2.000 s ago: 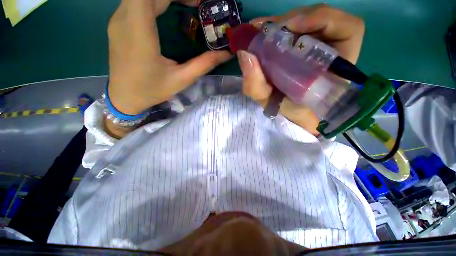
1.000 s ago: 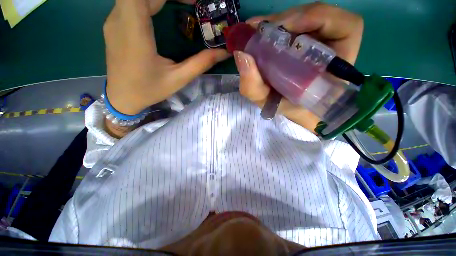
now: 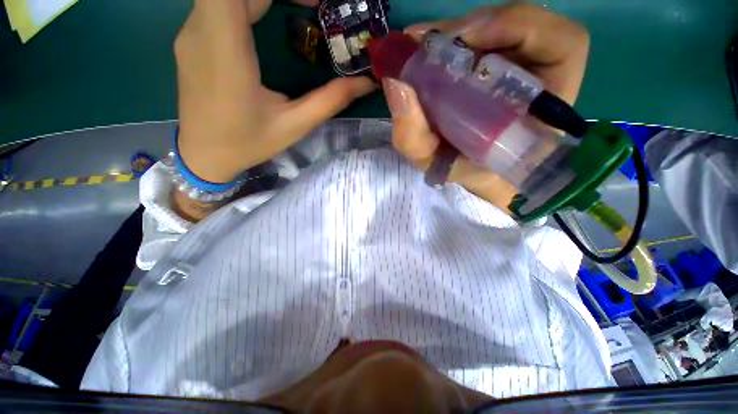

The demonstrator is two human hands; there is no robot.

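Observation:
My left hand (image 3: 243,105) holds the watch housing (image 3: 353,34) at the top of the picture, its thumb along the lower edge; the upper fingers are cut off by the frame. The housing is a black rounded square with a shiny rim and pale parts inside. My right hand (image 3: 518,48) is closed around the glue syringe (image 3: 473,109), a clear barrel of pink-red fluid. Its red nose is at the housing's right side, with the tip over the opening. A green cap (image 3: 587,170) with a tube and black cable closes the rear. A flat grey metal strip (image 3: 441,166) shows below the barrel.
An amber-coloured flex piece (image 3: 307,39) shows left of the housing over the green mat (image 3: 663,65). Paper sheets with yellow edges (image 3: 36,16) lie at the upper left. A dark object is at the right edge. Blue bins (image 3: 603,291) and another person's sleeve (image 3: 704,178) are at right.
The housing and both hands shift only slightly. The syringe nose stays at the housing's right side throughout, with small movements of its tip.

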